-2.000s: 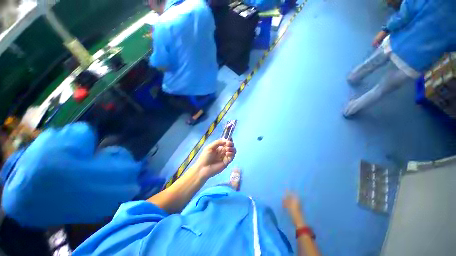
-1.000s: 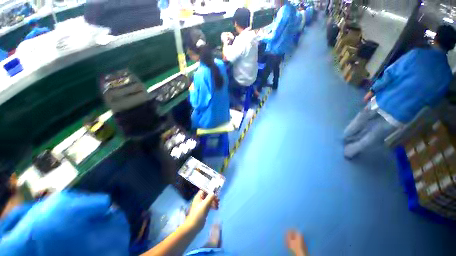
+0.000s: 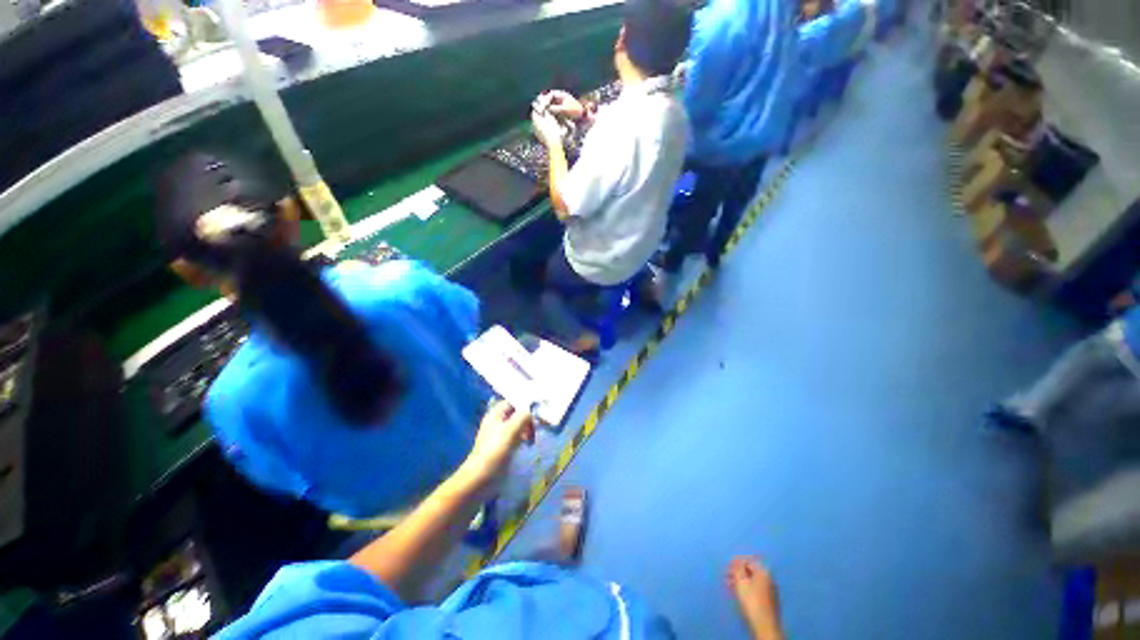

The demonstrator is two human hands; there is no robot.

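My left hand (image 3: pixel 503 431) is closed on a flat white plate-like piece (image 3: pixel 503 360), which looks like a phone unit with a small dark mark at its middle. It is held up in front of me, above the floor's taped edge. The fingers grip its lower end. Behind it, a white sheet-like thing (image 3: pixel 559 384) shows, partly hidden by the piece. My right hand (image 3: pixel 751 585) hangs low at the bottom of the picture, small and blurred. It looks empty, with the fingers partly curled.
A seated person in a blue smock (image 3: pixel 363 375) is close on my left. Another in a pale shirt (image 3: pixel 625 175) works at the green bench (image 3: pixel 400 235). Yellow-black tape (image 3: pixel 644 356) edges the blue floor. Boxes (image 3: pixel 1006 225) line the right side, and a person's leg shows at right.
My view has moved forward along the aisle. The seated workers are nearer, and the person at right has slid to the edge. The held piece now shows a plainer white face.
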